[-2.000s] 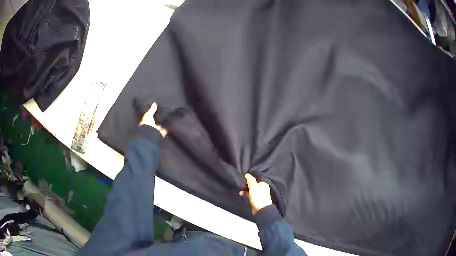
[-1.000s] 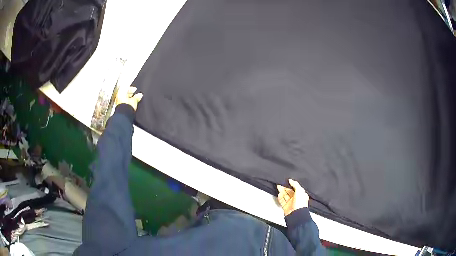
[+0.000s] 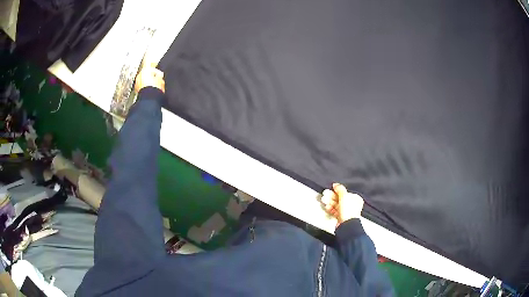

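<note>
Black fabric [image 3: 359, 87] covers most of the white table [image 3: 232, 168], with small ripples near both hands. My left hand [image 3: 150, 79] is at the fabric's left corner, with its fingers closed on the edge. My right hand [image 3: 343, 203] is at the near edge, farther right, with its fingers curled on the fabric edge. Some fingertips of both hands are blurred or overexposed.
A dark fabric bundle [image 3: 64, 35] lies at the table's left end. A worn pale strip [image 3: 129, 75] is beside my left hand. Blue and metallic parts [image 3: 492, 286] sit at the lower right table edge. Scraps and a tube [image 3: 78, 180] lie over the green floor.
The large folds between my hands have flattened. My left hand has moved left and up to the fabric corner. My right hand has moved right to the near edge, and its fingers have curled in.
</note>
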